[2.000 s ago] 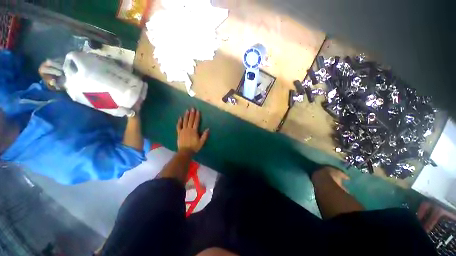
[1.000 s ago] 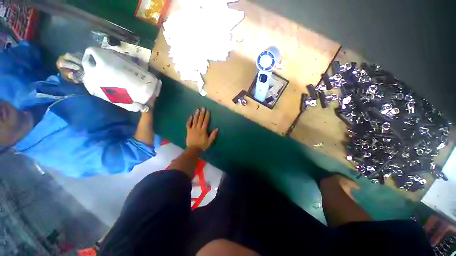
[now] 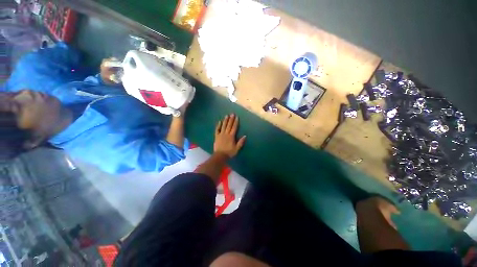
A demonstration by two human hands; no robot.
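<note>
My left hand (image 3: 228,136) lies palm down on the green bench top (image 3: 272,151), fingers apart, holding nothing. My right hand (image 3: 386,209) rests at the bench's front edge on the right; it is partly dark and its fingers are hard to make out. In front of me a pale blue-white handheld fan (image 3: 299,81) stands on a small dark square tray (image 3: 313,102). A single black-and-chrome part (image 3: 271,106) lies left of the tray. A large loose parts pile (image 3: 429,138) lies on the tan board at the right.
A person in blue (image 3: 115,128) at the left holds a white jug (image 3: 154,83) with a red label. A bright white heap (image 3: 230,41) lies on the tan board (image 3: 334,47). An orange-yellow packet (image 3: 189,14) is behind it. A red stool (image 3: 226,194) is below the bench.
The whole view has shifted, so the bench, fan and pile sit further right and more of the person in blue shows. Both my hands stay in place on the bench.
</note>
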